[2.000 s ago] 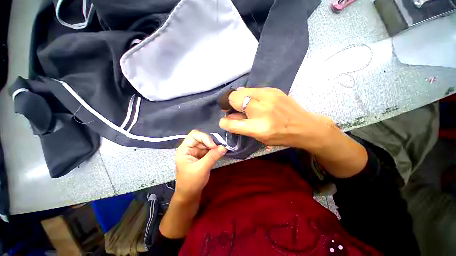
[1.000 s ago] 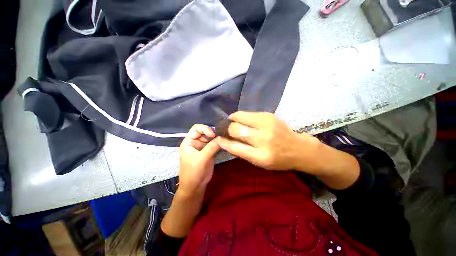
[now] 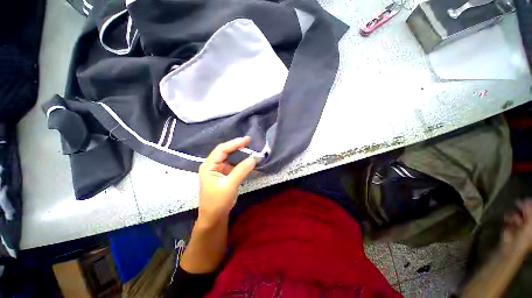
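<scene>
A dark grey jacket with white piping lies spread on the table. Its pale grey-white pocket bag faces up. My left hand pinches the jacket's front edge between thumb and fingers, beside the white piping near the table's edge. My right hand is away from the jacket at the far right rim, blurred and partly cut off; I cannot tell whether it holds anything. No needle or thread can be made out at either hand.
Pink-handled snips lie at the upper right of the speckled table. A grey metal box stands beside a pale sheet. Dark garments are at the left. Below the table hang olive cloth and a blue bin.
My right hand has moved from the jacket edge out to the far right. My left hand still pinches the edge. The view has shifted, so the jacket sits a little more to the right.
</scene>
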